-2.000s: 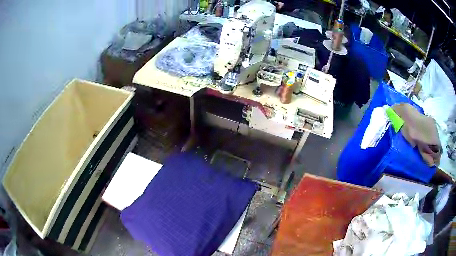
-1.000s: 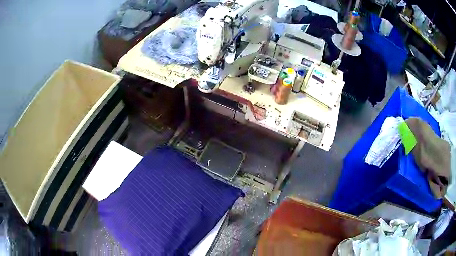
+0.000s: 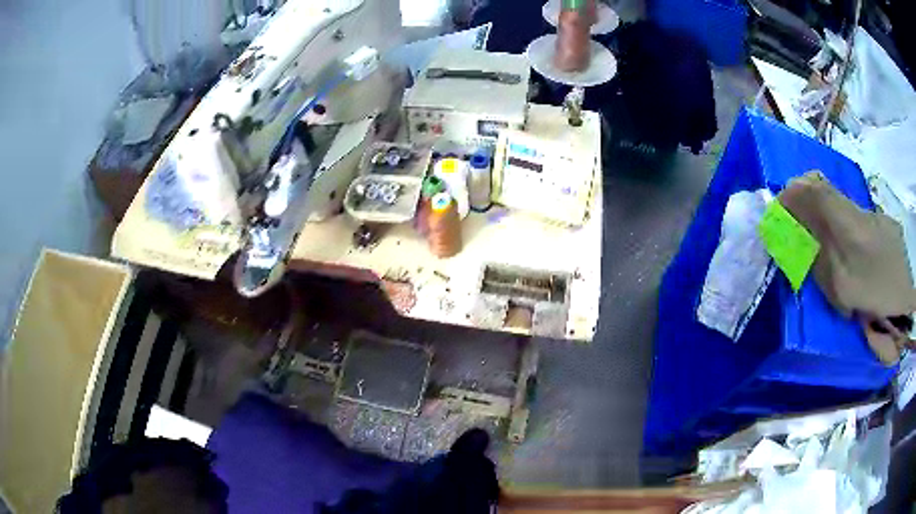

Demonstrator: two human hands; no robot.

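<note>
Neither of my hands can be made out. Dark, unclear shapes at the bottom edge, left (image 3: 146,472) and centre (image 3: 442,482), may be clothing or part of a body. In front stands a cream sewing machine (image 3: 291,85) on a pale table (image 3: 432,286). Thread cones stand on the table: an orange-brown one (image 3: 443,226) and a white-and-yellow one (image 3: 452,181). A tray with small metallic bobbins (image 3: 380,196) is beside them. A control panel (image 3: 547,179) sits to their right. Plastic-wrapped pieces (image 3: 191,186) lie at the left.
A purple cushion (image 3: 291,457) is at the bottom, near a foot pedal (image 3: 385,371). A cream-lined bin (image 3: 60,371) is at the left. At the right, a blue bin (image 3: 703,331) bears a khaki garment (image 3: 854,246) and green card (image 3: 790,243). White pieces (image 3: 793,472) lie below.
The view has moved closer to the machine table, which looks larger and further left. Dark shapes have appeared at the bottom edge, partly covering the cushion.
</note>
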